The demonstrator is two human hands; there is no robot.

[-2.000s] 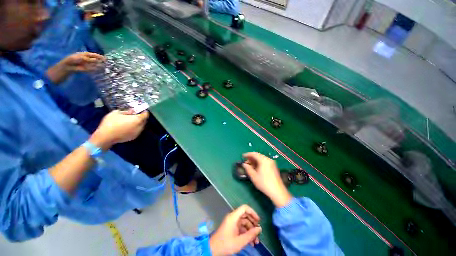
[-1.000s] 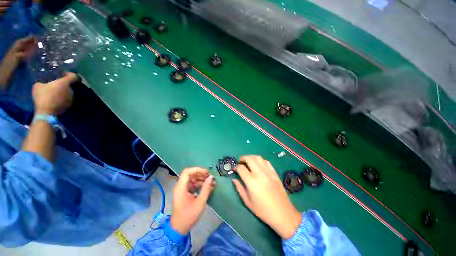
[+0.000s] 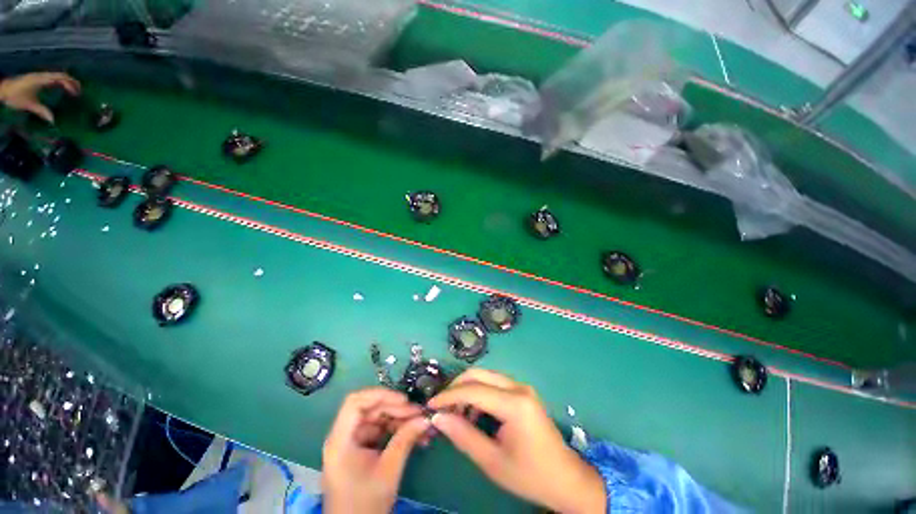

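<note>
My left hand (image 3: 377,442) and my right hand (image 3: 507,432) meet over the green bench, fingertips together, pinching a tiny pale part (image 3: 434,417). A round black unit (image 3: 424,378) lies just beyond the fingertips, partly hidden by them. Small silvery pieces (image 3: 384,363) lie at its left. Another black unit with a pale centre (image 3: 310,367) lies to the left, and two more touching units (image 3: 468,339) lie beyond my right hand.
Black units are spaced on the green conveyor (image 3: 331,196) beyond the red line. Clear plastic bags (image 3: 623,110) lie on the far rail. A sheet of small shiny parts (image 3: 60,432) is at lower left. Another person's hand (image 3: 38,93) reaches in at upper left.
The view has turned left-to-right along the line. My right hand has left the notched unit, and both hands have come together on a tiny part. The sheet of shiny parts now shows at lower left.
</note>
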